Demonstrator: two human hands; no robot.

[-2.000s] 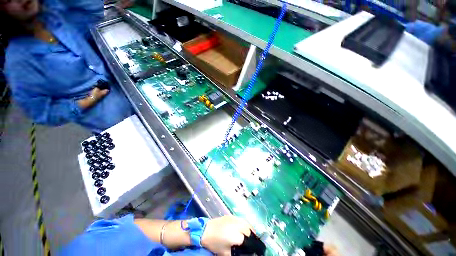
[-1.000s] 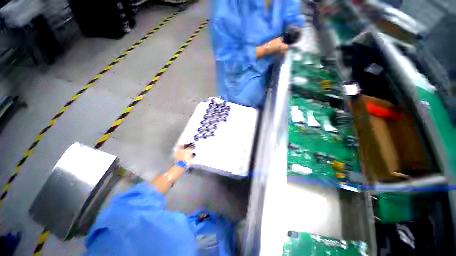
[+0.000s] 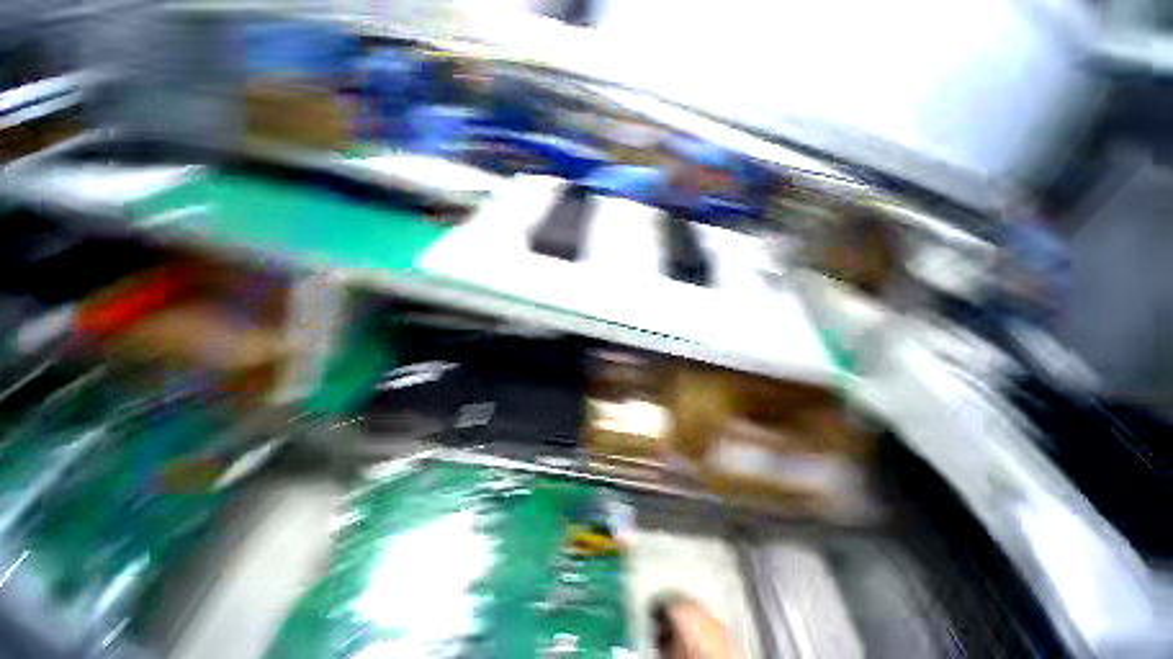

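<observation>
The view is heavily blurred. A green circuit board (image 3: 515, 521) lies at the bottom centre, with strong glare and a yellow-orange part near its right side. Part of my right hand (image 3: 695, 631) shows at the bottom edge, just right of the board, with black on a fingertip. Whether it holds anything cannot be told. My left hand is out of the picture. Another green board (image 3: 103, 476) is at the left.
A black tray (image 3: 515, 386) with pale pieces lies behind the board. Brown cartons (image 3: 720, 425) stand right of it, one with white pieces. An open carton (image 3: 212, 335) with a red item is at the left. A white-and-green shelf (image 3: 618, 283) crosses above; blurred blue-clothed people are beyond.
The view has swung right, away from the neighbour and the white foam tray. My left hand, at that tray a second ago, has left the picture; part of my right hand now shows.
</observation>
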